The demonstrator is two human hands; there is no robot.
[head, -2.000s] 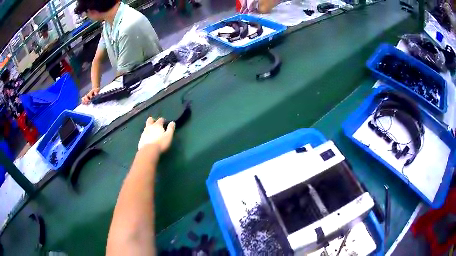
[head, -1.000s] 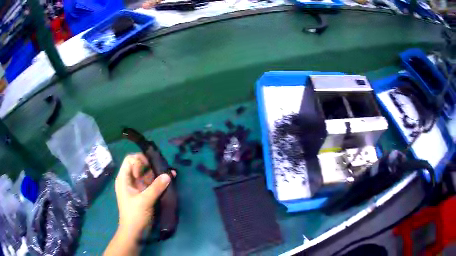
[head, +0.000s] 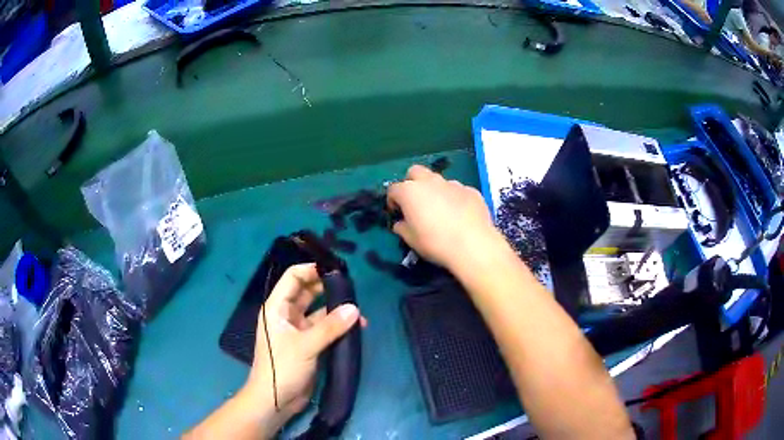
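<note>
A black curved headband (head: 342,369) is held upright in my left hand (head: 301,335), thumb across its front. A thin dark wire (head: 268,344) hangs beside that wrist. My right hand (head: 434,215) is over the loose pile of small black cover plates (head: 365,210), fingertips down among them; whether it pinches one is hidden. A black slab (head: 249,314) lies flat behind my left hand. The black holed tray (head: 451,352) lies flat under my right forearm.
White screw feeder (head: 640,219) stands in a blue tray (head: 494,120) with scattered screws. A black electric screwdriver (head: 636,318) lies before it. Clear bags (head: 142,215) are at left. Headbands (head: 215,43) lie on the green belt (head: 378,86). A red stool (head: 713,404) is at lower right.
My left hand took a headband from the belt and brought it over the bench. My right hand has come into view over the cover plates. The view has turned down to the bench.
</note>
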